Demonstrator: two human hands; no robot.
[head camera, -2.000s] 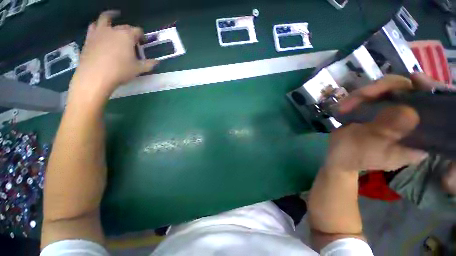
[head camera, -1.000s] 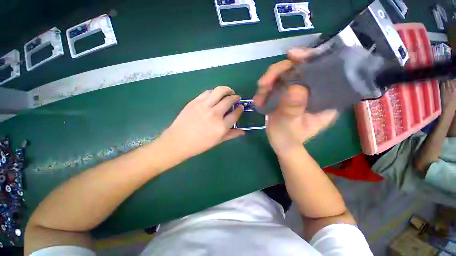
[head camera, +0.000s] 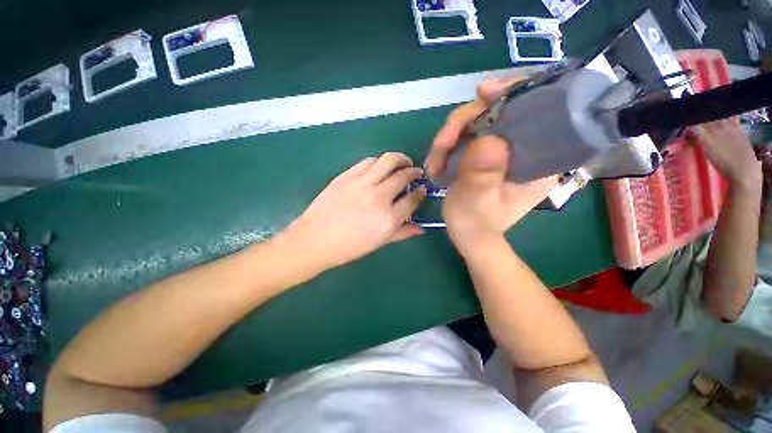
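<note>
My left hand (head camera: 360, 203) grips the left side of a white plastic housing (head camera: 430, 224) on the green bench. A strip of blue circuit board (head camera: 435, 190) shows along the housing's far edge. My right hand (head camera: 487, 182) is closed around a thick grey electric screwdriver (head camera: 546, 127) with a black cable at its rear. The screwdriver's front end is over the right part of the housing. Its tip and any screw are hidden by my fingers.
A pale rail (head camera: 279, 116) crosses the bench, with several white housings (head camera: 207, 51) beyond it. The screw feeder (head camera: 576, 179) is partly behind the screwdriver. A pink tray (head camera: 626, 224) and another person's arm (head camera: 735, 220) are at right. Small components (head camera: 17, 313) lie at left.
The left hand has come back from beyond the rail and now holds a housing in front of me. The screwdriver has moved left from the feeder to over it. Another person's hand now reaches over the tray.
</note>
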